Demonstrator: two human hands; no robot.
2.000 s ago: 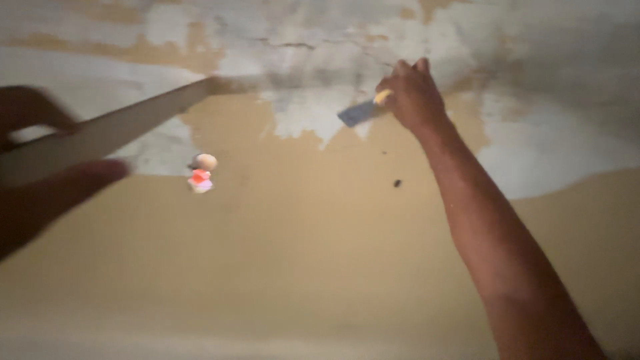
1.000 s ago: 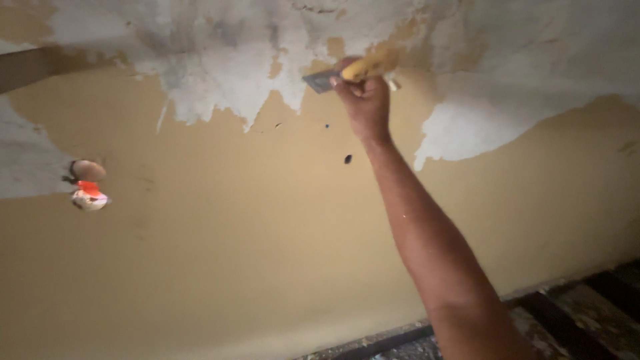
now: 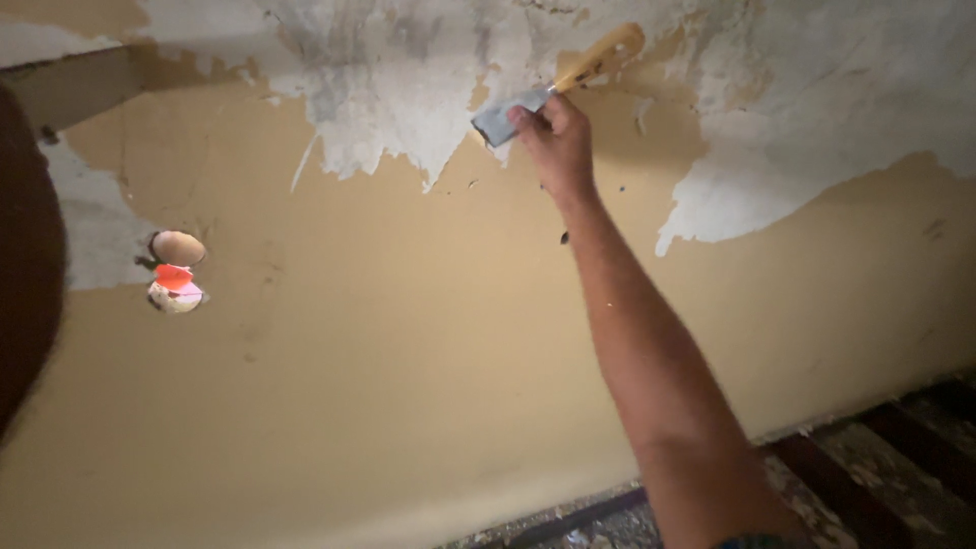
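My right hand [image 3: 560,145] grips a putty knife by its metal blade [image 3: 499,120], thumb on the flat of it. The yellow handle [image 3: 602,55] points up and to the right, away from my palm. The blade's end lies at or just in front of the wall [image 3: 396,305], by the ragged lower edge of a bare grey-white patch [image 3: 366,114]. Whether it touches cannot be told. A dark, blurred part of my left arm fills the left edge; the left hand itself is not visible.
Two round holes [image 3: 178,248] with something orange-red [image 3: 174,278] between them are in the wall at left. A flat board-like piece [image 3: 91,85] juts in at upper left. Dark slats and debris [image 3: 877,465] lie along the wall's foot at lower right.
Two seconds ago my left hand was in view, holding the long flat piece; now the hand is out of view. The right hand's hold has changed, with the yellow handle now fully exposed.
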